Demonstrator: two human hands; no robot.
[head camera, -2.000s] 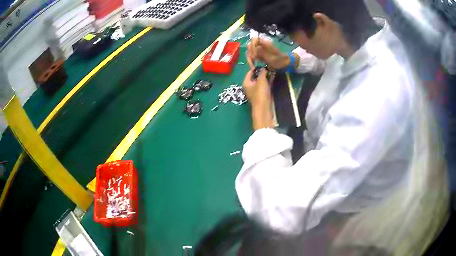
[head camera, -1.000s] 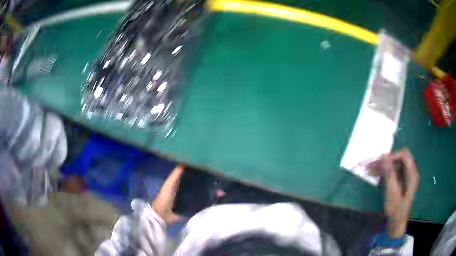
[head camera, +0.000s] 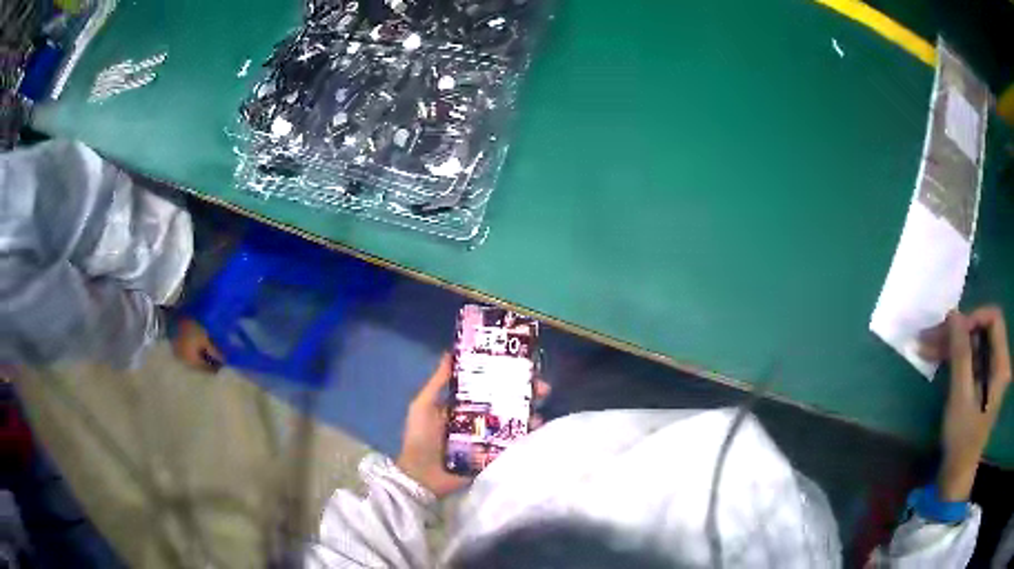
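Note:
My left hand holds a smartphone upright below the bench edge. Its screen is lit. My right hand, with a blue band at the wrist, is at the right over the bench. It holds a thin dark tool, which looks like tweezers, between its fingers. Its fingertips are at the lower end of a long white strip with a greyish upper part. Whether they grip the strip cannot be told.
A clear stacked blister tray full of black and silver parts lies on the green bench at the upper left. Small white slivers lie left of it. Another person's pale sleeve and a blue object are at the left.
The view has swung from a coworker and red bins to the tray and strip. The smartphone now shows in my left hand; one second ago it was not visible there.

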